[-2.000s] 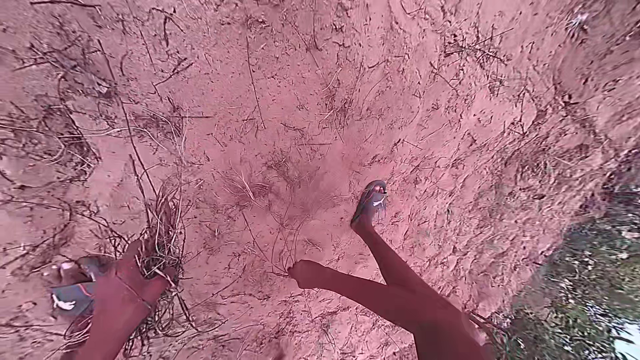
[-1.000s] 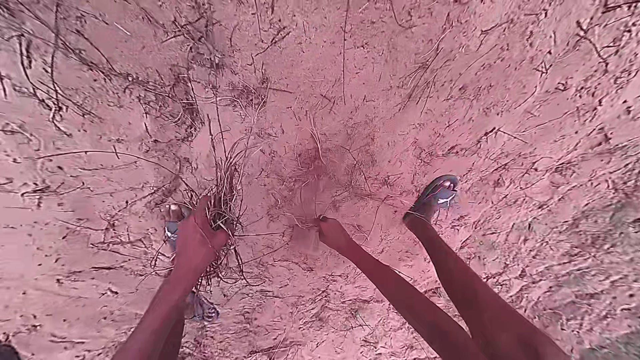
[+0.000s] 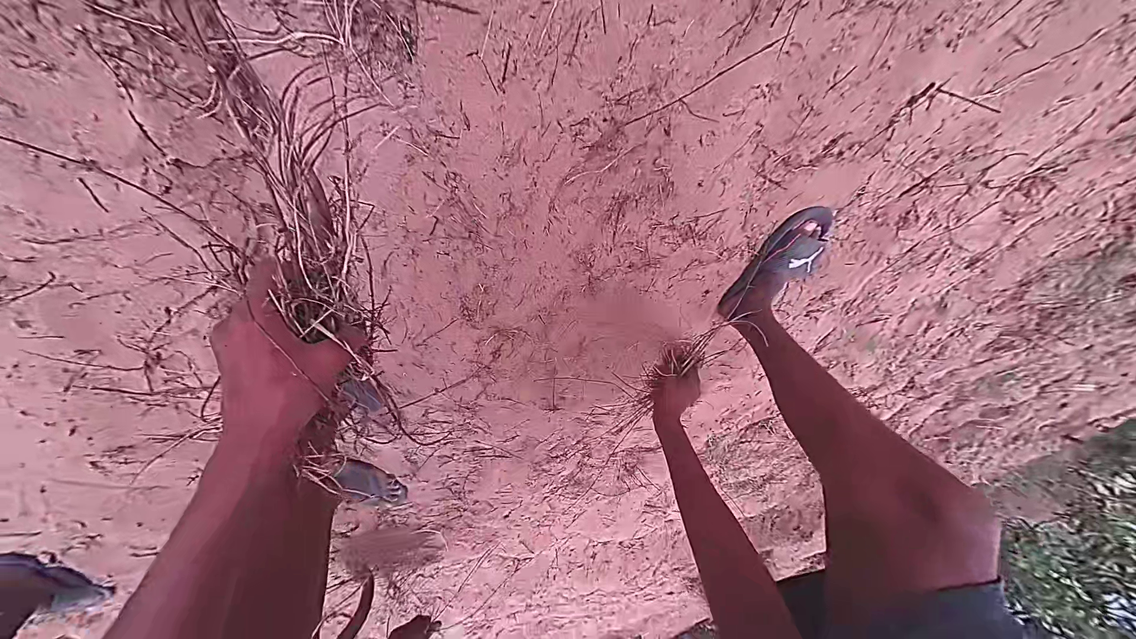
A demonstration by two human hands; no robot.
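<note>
My left hand is closed around a thick bundle of dry stems and roots that fans upward and spills over the wrist. To the right, my right hand grips a smaller tuft of dry grass, just above the reddish soil; its thin stalks stick out on both sides. The fingers of both hands are partly hidden by the plant matter. A sandalled foot stands up and to the right of my right hand.
Loose twigs and dry stems lie scattered over the reddish soil. Another sandalled foot is partly hidden beside my left forearm. At the bottom left shows part of another shoe. Green plants grow at the lower right.
My right hand, low at the soil one second ago, now has a visible tuft of dry grass in it. My left hand keeps its bundle. The view has shifted.
</note>
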